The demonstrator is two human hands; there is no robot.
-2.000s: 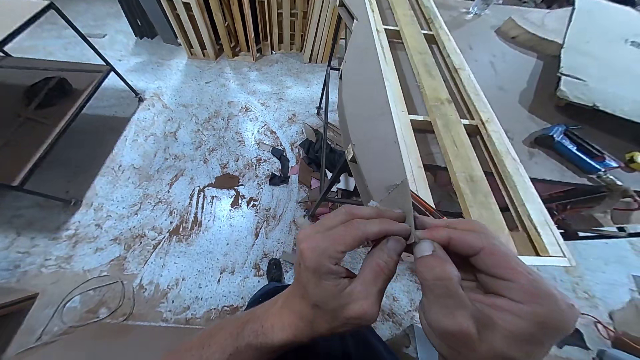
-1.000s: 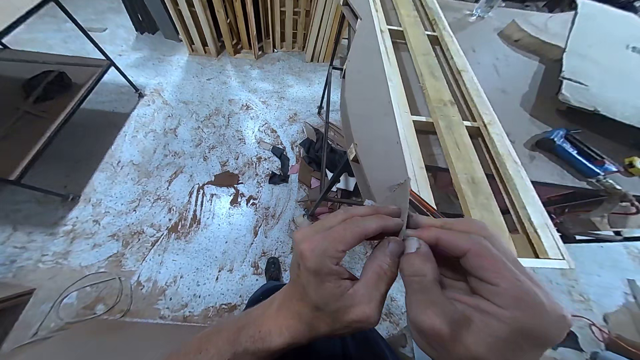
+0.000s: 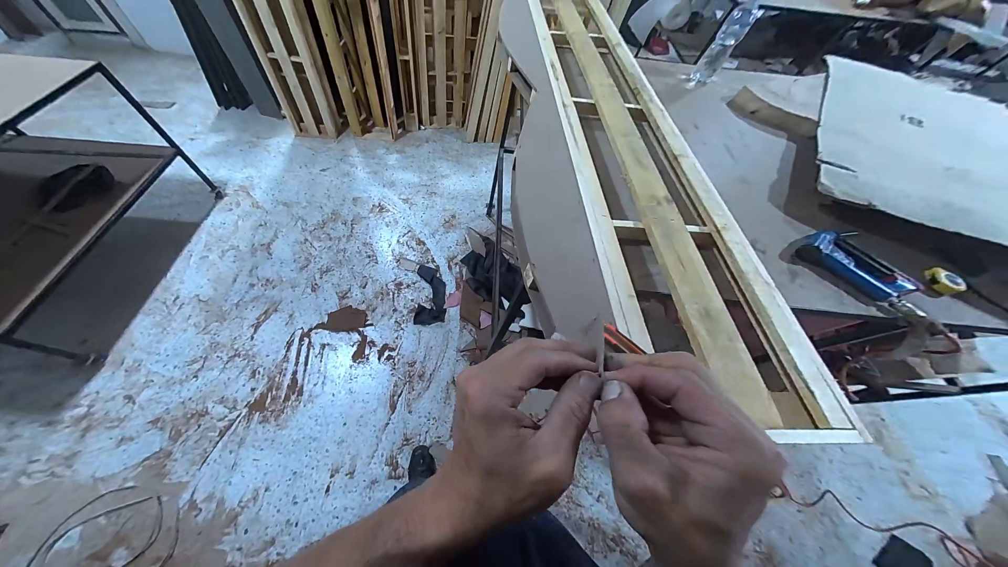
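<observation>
My left hand (image 3: 524,425) and my right hand (image 3: 681,441) meet in the lower middle, thumbs and fingertips nearly touching. Between them they pinch a small thin piece, perhaps an edge of sheet material (image 3: 599,346); its kind cannot be told. Just beyond the fingertips lies the near end of a long curved grey-brown panel (image 3: 555,197). Beside the panel runs a pale wooden frame (image 3: 677,260) with a lengthwise board and short crosspieces. An orange and black object (image 3: 622,339) shows partly behind my right hand.
On the table (image 3: 724,157) at right are a blue pneumatic stapler (image 3: 854,266), a yellow tape measure (image 3: 944,281), a white cardboard sheet (image 3: 913,150) and a clear plastic bottle (image 3: 724,43). Wooden frames (image 3: 378,63) stand behind. Scraps (image 3: 488,276) litter the floor; a metal-framed table (image 3: 94,150) is left. A hose (image 3: 850,520) lies lower right.
</observation>
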